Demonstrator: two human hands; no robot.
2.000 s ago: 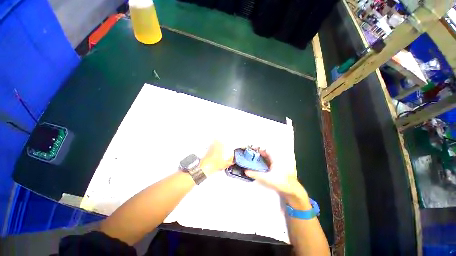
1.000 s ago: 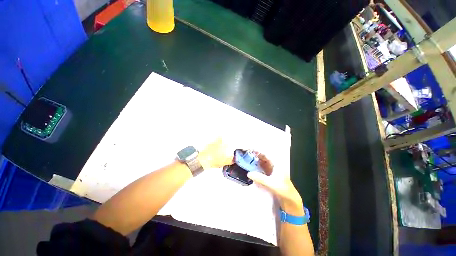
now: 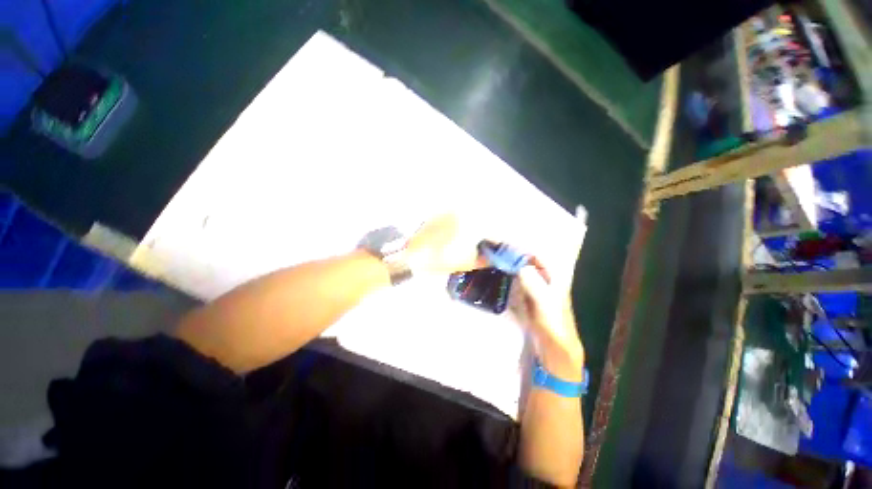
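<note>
A blue-grey housing point(image 3: 504, 256) is held between my hands over the white work sheet point(image 3: 287, 162). A dark rounded part point(image 3: 481, 289) shows just below it, towards me; I cannot tell if it is held or lies on the sheet. My right hand point(image 3: 541, 291), with a blue wristband, grips the housing from the right. My left hand point(image 3: 438, 245), with a watch on the wrist, is at the housing's left side; its fingers are washed out by glare, so its grip is unclear. The picture is blurred.
A black rounded device with green markings point(image 3: 81, 108) sits on the dark green bench point(image 3: 459, 76) at the far left. A conveyor point(image 3: 681, 306) with a cream frame point(image 3: 755, 158) runs along the right. A blue and green item point(image 3: 703, 110) lies on it. A black stack point(image 3: 660, 29) stands at the back.
The view has tilted and shifted, so the yellow bottle has left the picture and the sheet sits higher. The housing appears more edge-on, with more of the dark part showing below it.
</note>
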